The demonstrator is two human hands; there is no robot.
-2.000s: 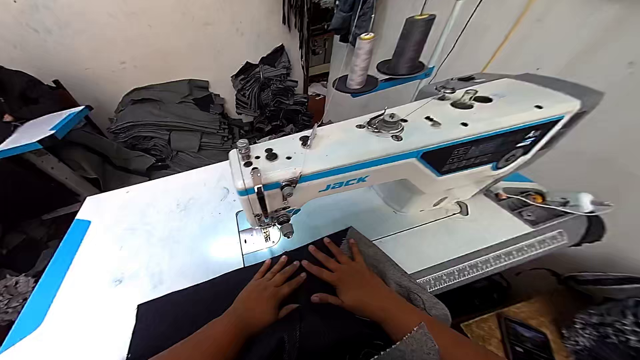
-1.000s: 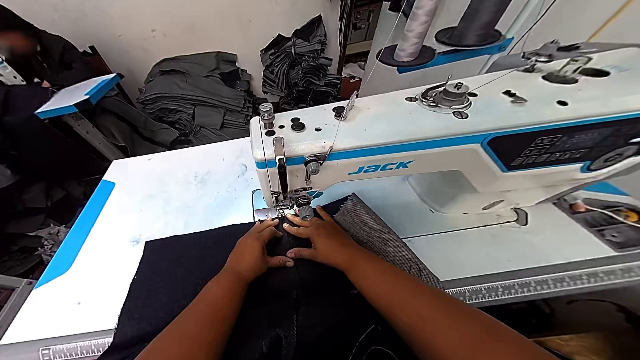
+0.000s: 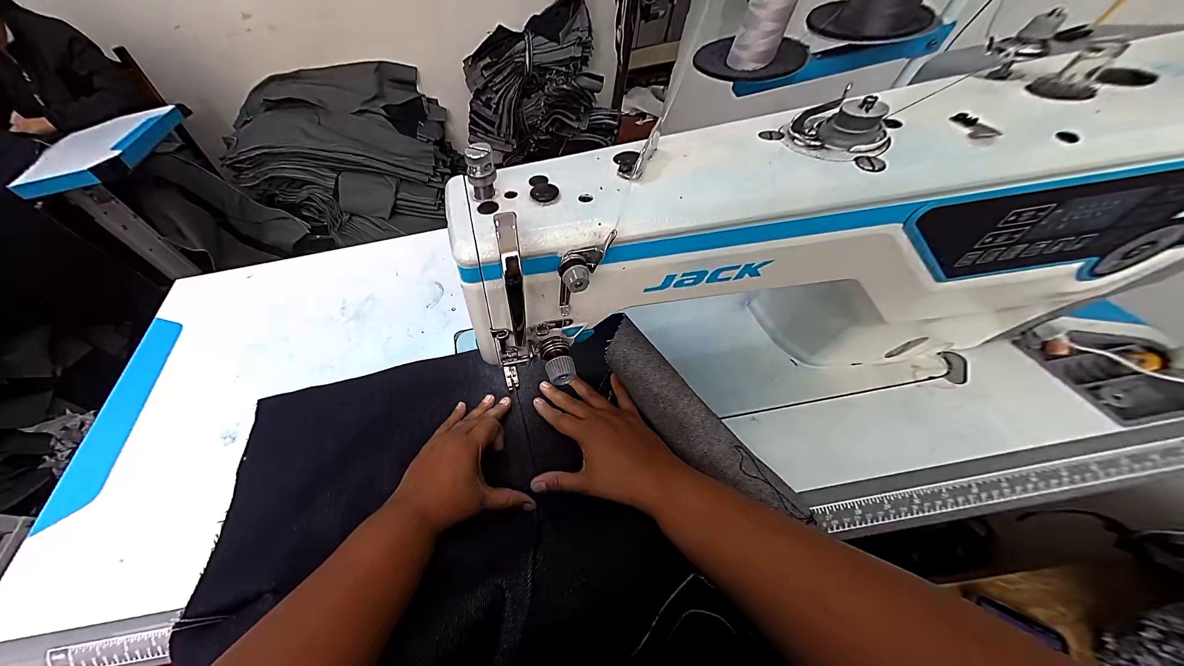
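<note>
Dark denim fabric (image 3: 342,462) lies across the bed of a white and blue Jack sewing machine (image 3: 684,240), its top edge beyond the presser foot (image 3: 511,376). A seam line runs through the cloth from the foot toward me. My left hand (image 3: 458,467) rests flat on the cloth left of that line, fingertips just short of the foot. To the right of the line, my right hand (image 3: 606,449) presses the cloth, fingers spread near the round knob beside the needle bar. Both thumbs point inward near the seam. A greyer flap (image 3: 689,407) of the fabric is folded over on the right.
Stacks of dark cut cloth (image 3: 342,148) lie behind the white table (image 3: 305,314). Thread spools (image 3: 763,37) stand at the back. A measuring tape (image 3: 999,490) runs along the front edge. Part of a person (image 3: 65,65) shows at far left, by a small blue-edged stand (image 3: 97,153).
The fabric has advanced under the presser foot, its top edge now past it. My hands sit a little farther back from the foot than one second ago.
</note>
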